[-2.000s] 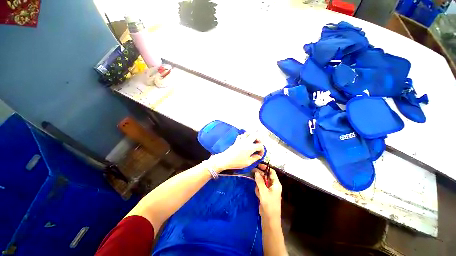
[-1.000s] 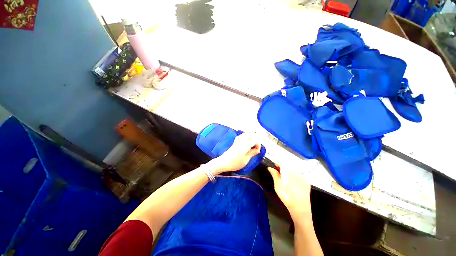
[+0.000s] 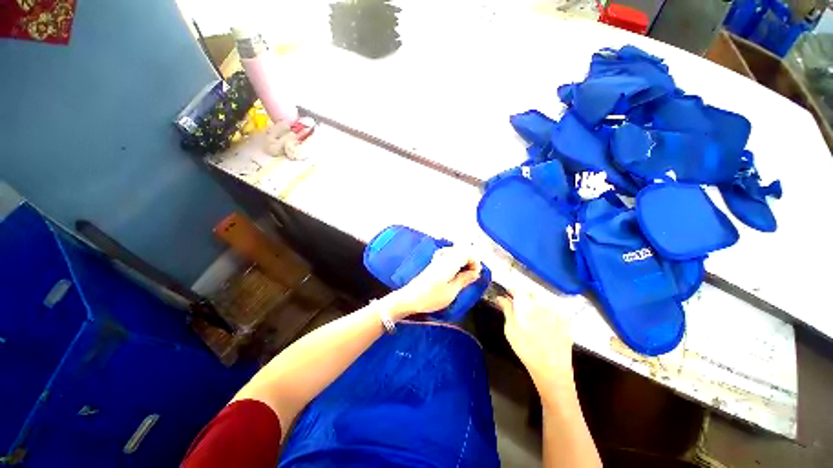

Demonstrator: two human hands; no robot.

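A bright blue padded workpiece (image 3: 396,253) with bound edges is over the blue lap cloth (image 3: 393,393), in front of the table edge. My left hand (image 3: 440,281) is shut on its middle and hides part of it; its rounded far end and a lighter blue patch show at the left. My right hand (image 3: 532,324) is at the table's front edge, just right of the workpiece and apart from it, back of the hand upward. A small dark tip of the thread snips (image 3: 496,292) shows at its fingertips; the handles are hidden.
A heap of blue workpieces (image 3: 671,137) lies on the white table (image 3: 438,101) at right. A pink bottle (image 3: 258,80) and small items stand at the table's left end. A large blue bin (image 3: 100,366) is at lower left. A blue-grey partition (image 3: 128,119) is at left.
My right hand has moved right, away from the workpiece, and turned back upward; the red snips handle no longer shows. My left hand still holds the workpiece in nearly the same place.
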